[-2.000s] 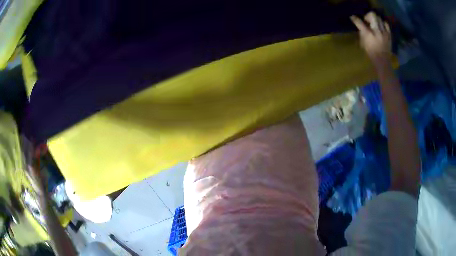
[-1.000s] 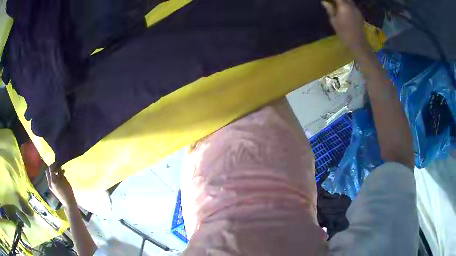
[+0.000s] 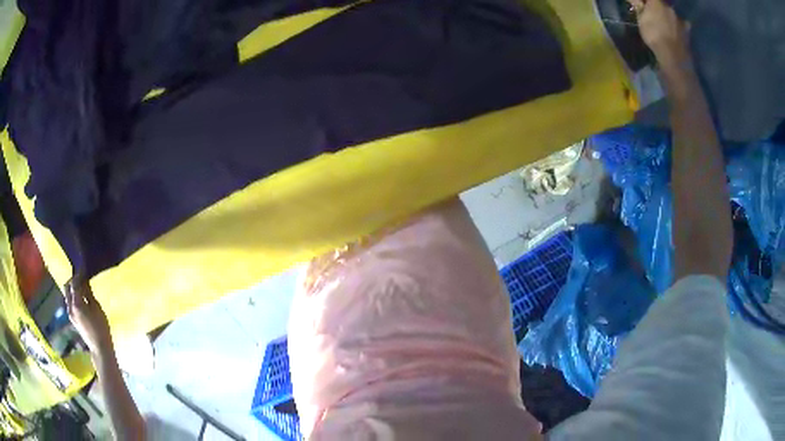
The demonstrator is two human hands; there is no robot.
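Note:
A near-black purple garment, likely trousers (image 3: 344,103), lies on the yellow table cover (image 3: 413,172), with one leg laid flat toward the right and bunched cloth at the left. My left hand (image 3: 89,314) is at the garment's lower left corner, fingers closed on its edge. My right hand (image 3: 663,33) is at the top right, past the table's right end, beside a dark object cut off by the picture's edge; its fingertips are partly hidden, and I cannot tell what it holds.
A pink apron (image 3: 404,319) covers my lap against the table's front edge. Blue plastic bags (image 3: 594,301) and a blue basket (image 3: 542,280) are low at right. Another blue basket (image 3: 274,388) and a dark bar (image 3: 202,413) are at lower left. Yellow printed cloth (image 3: 43,370) hangs left.
My right hand has left the garment and moved right and outward, uncovering the leg's end. My left hand stays at the lower left corner. The garment now lies flatter.

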